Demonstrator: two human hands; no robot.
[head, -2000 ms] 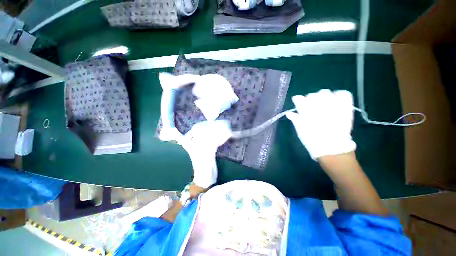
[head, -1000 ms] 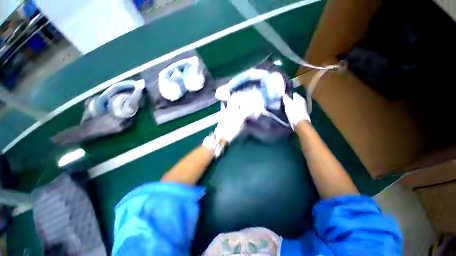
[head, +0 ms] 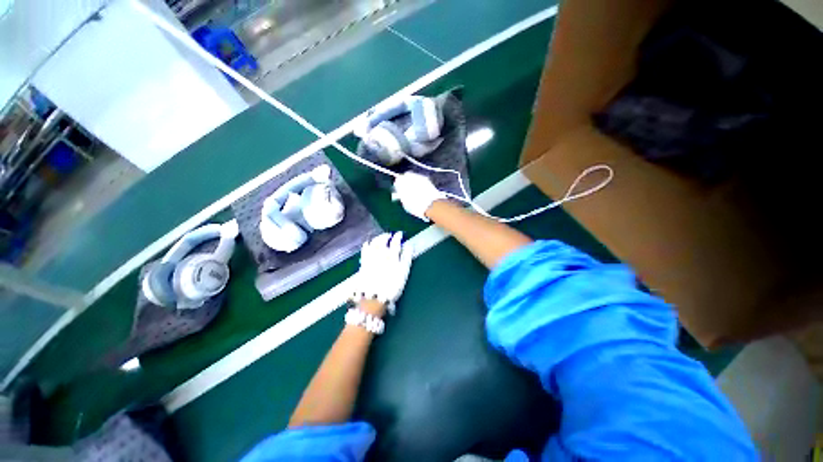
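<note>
White and pale blue headphones [head: 385, 142] lie on a printed grey bag [head: 456, 135] at the upper middle, beyond the white rail. A thin white cable [head: 280, 105] runs down from the upper left to my right hand [head: 418, 196] and out past it, with a loop at the right. A thin cord also runs from these headphones toward it. My right hand, in a white glove, has its fingers closed around the cable just in front of the bag. My left hand [head: 385, 267], gloved, is open and empty, palm down over the rail.
Two more headphones [head: 326, 207] [head: 200, 277] lie on grey bags to the left. Another printed bag [head: 126, 442] is at the lower left. A large open brown carton [head: 623, 212] with dark bags [head: 672, 113] stands at the right. A white panel [head: 153, 90] is beyond the green belt.
The headphones that were between my hands now lie on their bag farther away. Both hands have come off them; my left hand has drawn back and opened. The view has turned since two seconds ago.
</note>
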